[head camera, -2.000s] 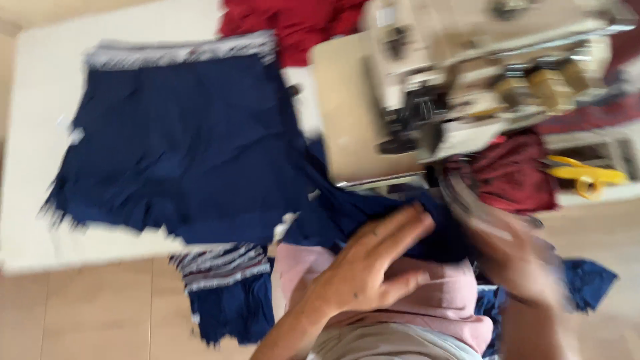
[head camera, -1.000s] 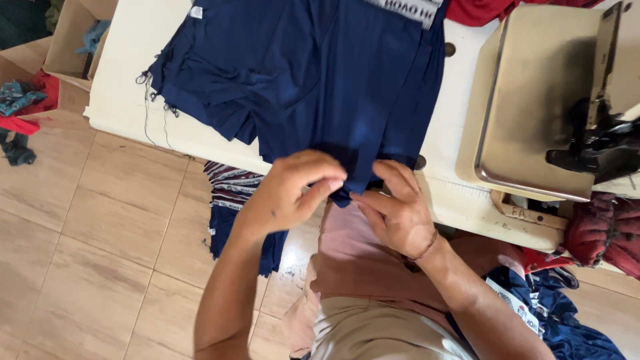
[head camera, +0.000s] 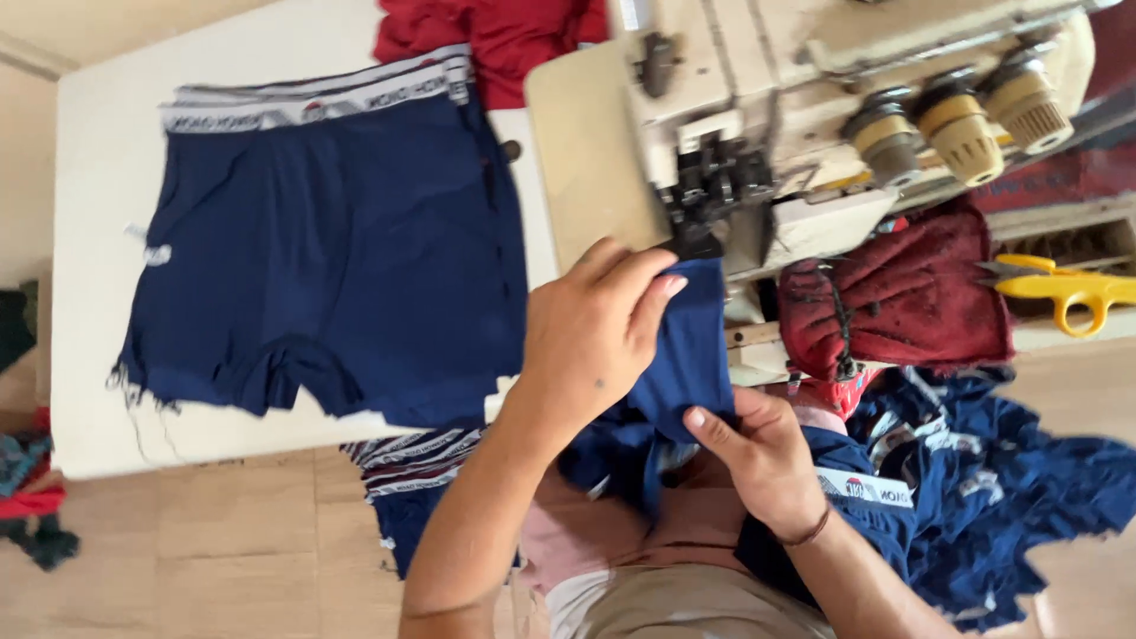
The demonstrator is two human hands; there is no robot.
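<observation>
My left hand (head camera: pixel 603 324) pinches the upper edge of a navy fabric garment (head camera: pixel 688 346) right at the presser foot (head camera: pixel 697 235) of an industrial sewing machine (head camera: pixel 745 80). Lower on the same cloth, my right hand (head camera: pixel 768 457) grips its edge between thumb and fingers. The cloth hangs down over my lap, where its folds are partly hidden. To the left, navy boxer shorts (head camera: pixel 328 240) with white lettered waistbands lie stacked on the white table. Whether the cloth's edge is under the foot is hard to tell.
Red fabric (head camera: pixel 497 44) lies behind the shorts. A dark red cloth pad (head camera: pixel 896 293) and yellow-handled thread snips (head camera: pixel 1065 288) are right of the machine's needle area. A navy garment pile (head camera: pixel 994 497) spreads at lower right; striped-waistband garments (head camera: pixel 417 479) hang below the white table's edge (head camera: pixel 222 457).
One second ago both hands held navy cloth together at the table's front edge, beside the shorts; now they hold cloth at the machine's foot. The view has shifted right.
</observation>
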